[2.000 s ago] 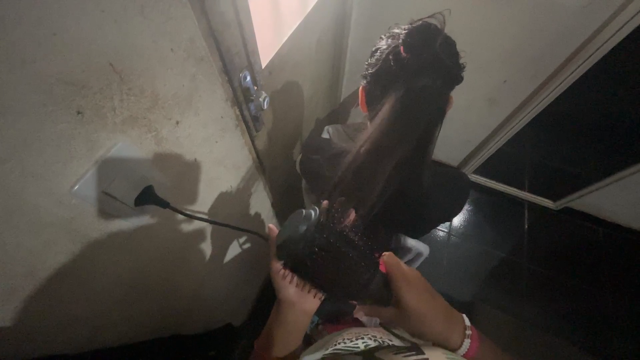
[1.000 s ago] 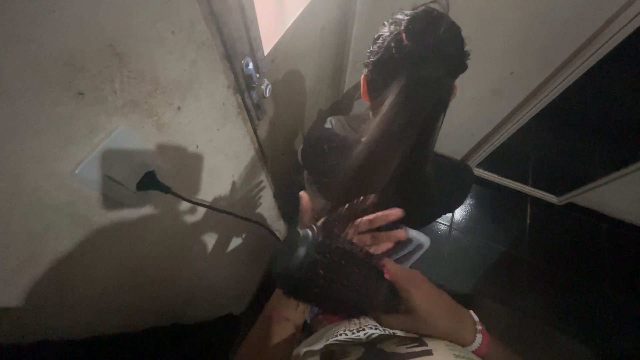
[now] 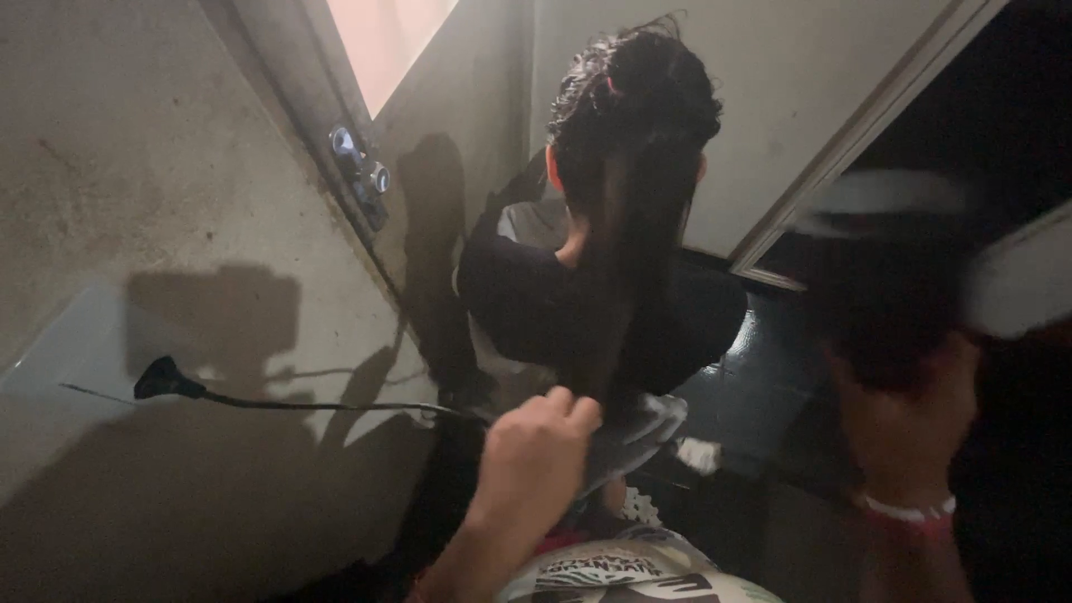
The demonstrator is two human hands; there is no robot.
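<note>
A seated person (image 3: 603,276) has their back to me, with long dark hair (image 3: 624,226) hanging down from gathered curls. My left hand (image 3: 540,444) is closed at the lower end of that hair, with strands seeming to run into the fist. Off to the right, raised and blurred, my right hand (image 3: 909,410) grips a large dark object (image 3: 888,285), probably a hair dryer; blur hides its details. A black plug (image 3: 167,381) sits at the wall plate on the left, and its cord (image 3: 318,406) runs toward my left hand.
At the left stand a stained wall (image 3: 167,167) and a door with a metal handle (image 3: 360,163). A framed dark opening or panel (image 3: 946,109) is at the right. Dark shiny floor (image 3: 720,368) lies beside the seated person.
My right hand has moved up and to the right with the dark object. My left hand, spread near the hair a second ago, is now closed at it.
</note>
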